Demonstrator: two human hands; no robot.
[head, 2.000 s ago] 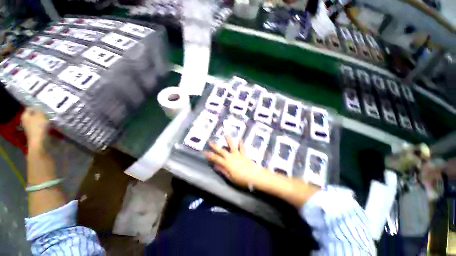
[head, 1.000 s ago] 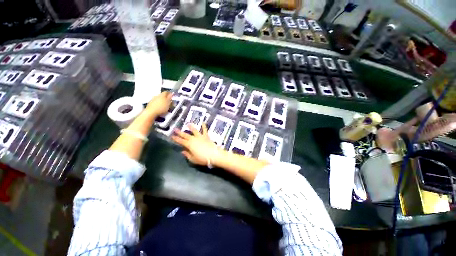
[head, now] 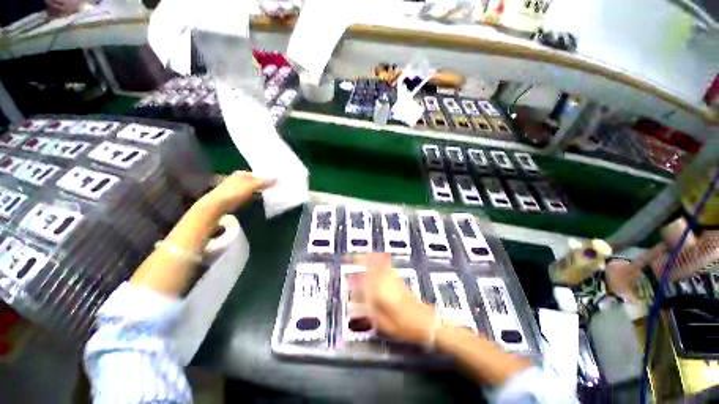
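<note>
A clear plastic tray (head: pixel 418 357) lies on the dark green bench in front of me, with white devices in two rows of pockets. One device (head: pixel 308 305) is in its front left pocket. My left hand (head: pixel 236 189) has its fingertips at the edge of a long white label strip (head: pixel 272 162), which hangs from above; the fingers look closed on it. My right hand (head: pixel 386 296) is blurred over the front row of the tray. Whether it holds anything cannot be told.
Tall stacked trays (head: pixel 102 205) stand at left. A label roll (head: pixel 225 241) with trailing liner is under my left forearm. Another tray (head: pixel 493 180) is on the green conveyor. A cream bottle (head: pixel 582 260), white card (head: pixel 558 347) and gold box (head: pixel 694 379) are at right.
My left hand has left the tray's left end and is at the strip. The strip's end has moved right. My right hand stays over the tray, which appears squarer in view.
</note>
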